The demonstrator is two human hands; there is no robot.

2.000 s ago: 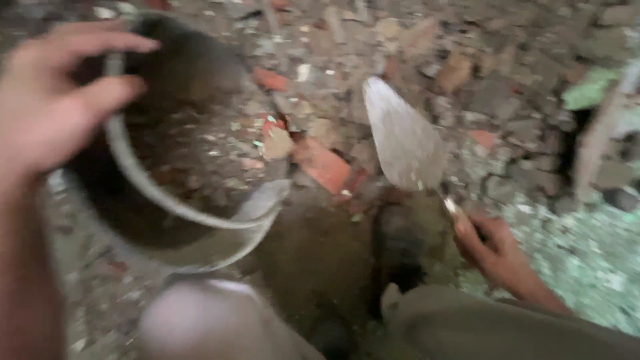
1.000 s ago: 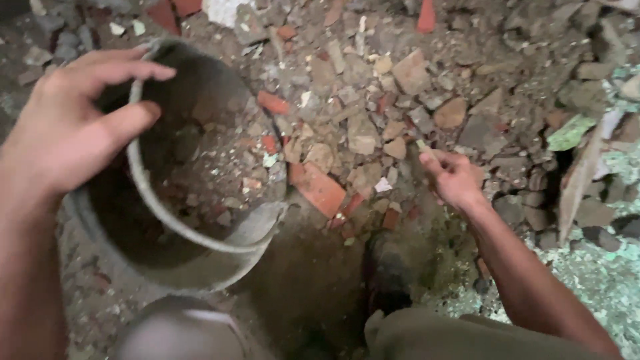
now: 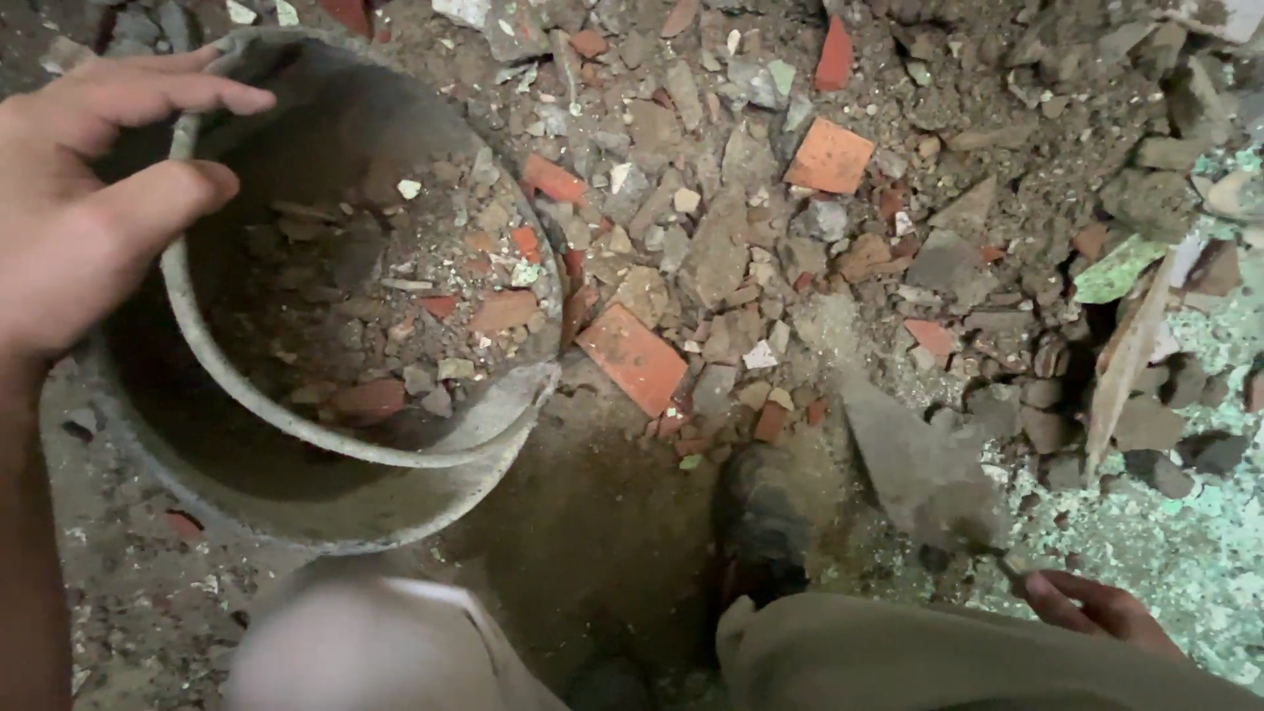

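My left hand [image 3: 118, 188] grips the handle and rim area of a grey bucket [image 3: 326, 538] at the left, its thumb and fingers around the curved handle [image 3: 296, 430]. Inside the bucket lies rubble [image 3: 395, 326] of broken stone, brick bits and dust. At the lower right my right hand [image 3: 1096, 607] is closed on the handle end of a pointed trowel [image 3: 923, 464]. The trowel's blade points up and left at the edge of the rubble on the ground. Most of the trowel's handle is hidden in the hand.
Loose rubble [image 3: 731, 237] spreads right of the bucket, with a red brick piece [image 3: 634, 359] beside its rim and an orange tile piece [image 3: 829, 156] farther off. A thin splinter-like slab [image 3: 1136, 355] leans at the right. My shoe [image 3: 765, 513] and knees are close below.
My right hand has moved down and to the right from the rubble, and the trowel blade shows plainly again. My left hand stays at the bucket's handle.
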